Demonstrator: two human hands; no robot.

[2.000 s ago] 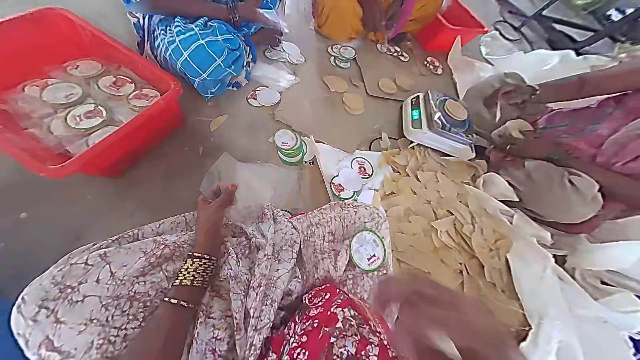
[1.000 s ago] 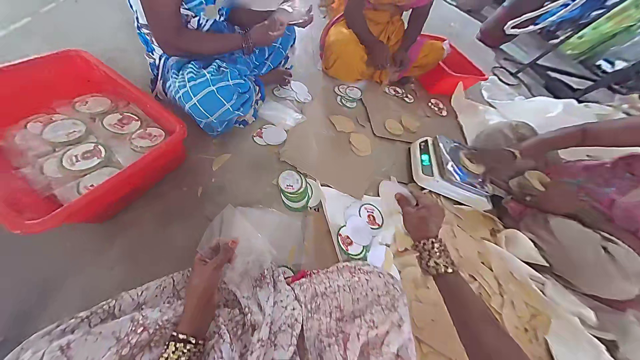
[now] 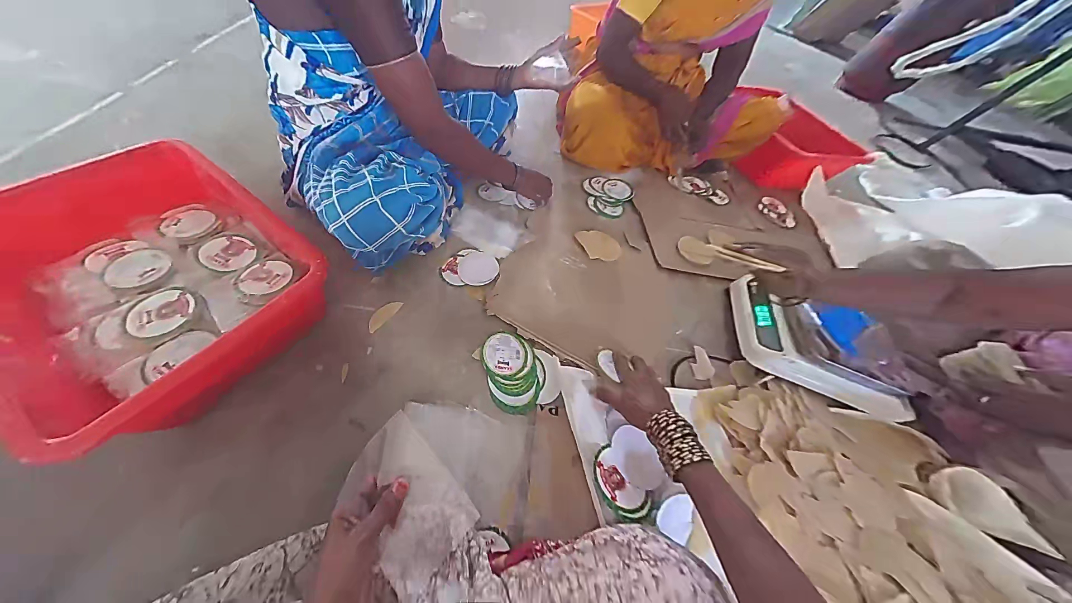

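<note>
My left hand [image 3: 364, 523], low at centre-left, pinches clear plastic bags [image 3: 427, 477] spread over my lap. My right hand [image 3: 636, 389], with bangles at its wrist, has a small white round label [image 3: 608, 366] at its fingertips. Just left of it stands a stack of green-edged round labels [image 3: 508, 360]. Below the right hand, more round labels [image 3: 621, 481] and white discs lie on a white sheet. A large heap of thin tan discs [image 3: 804, 477], some broken, lies to the right of my right forearm.
A red tub [image 3: 314, 293] at left holds bagged discs with labels. A digital scale [image 3: 825, 373] stands at right, near a co-worker's arm holding tan discs [image 3: 745, 256]. Two co-workers sit ahead near cardboard [image 3: 578, 293] and label piles [image 3: 610, 193]. Another red tub [image 3: 796, 151] is behind.
My right hand has moved from the lower right to the labels ahead. My left hand still holds the plastic. The co-worker's hand at right now holds tan discs beyond the scale.
</note>
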